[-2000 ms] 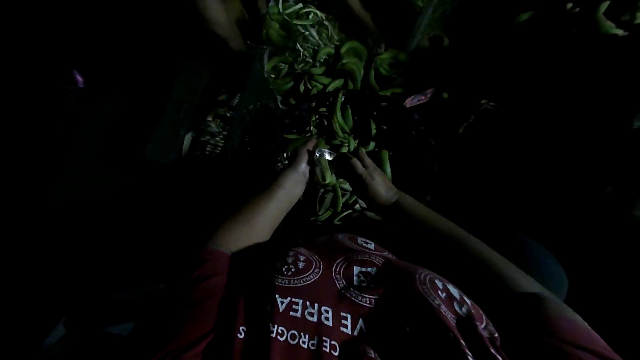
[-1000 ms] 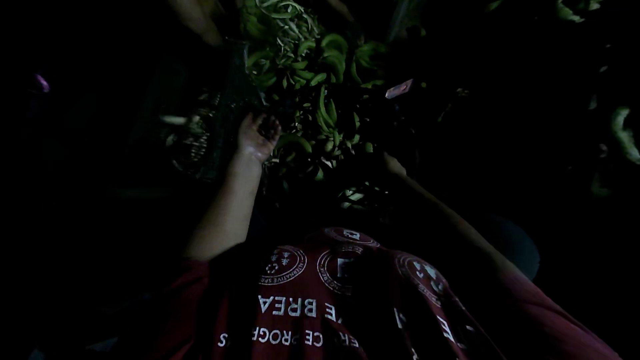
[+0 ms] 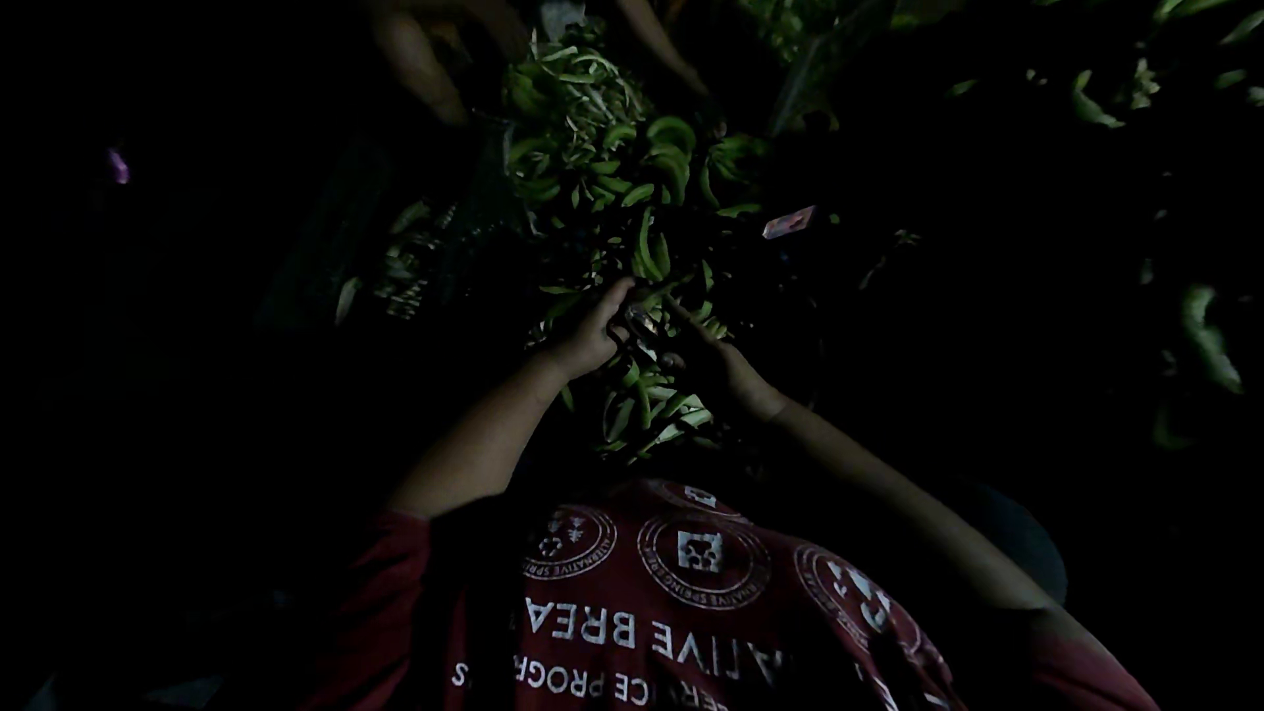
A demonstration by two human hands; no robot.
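My left hand (image 3: 597, 334) and my right hand (image 3: 726, 365) come close together at the middle of the view, both with bent fingers. Between them lies a green banana-like fruit (image 3: 654, 294), with a small shiny thing (image 3: 642, 321) just below it; the dark hides what that is and which hand holds it. Past my fingertips lie more green bananas (image 3: 650, 249). Below my hands, in front of my red shirt, are pale and green peels (image 3: 681, 415).
Bunches of green bananas (image 3: 671, 158) and a heap of pale peels (image 3: 592, 84) lie farther off. Another person's arms (image 3: 420, 64) reach in at the top. A small pinkish packet (image 3: 788, 223) is at the right of the bananas. Most of the surroundings are dark.
A second ago my left hand was apart at the left, palm up with its fingers curled; now it is back near my right hand, with a green fruit between them.
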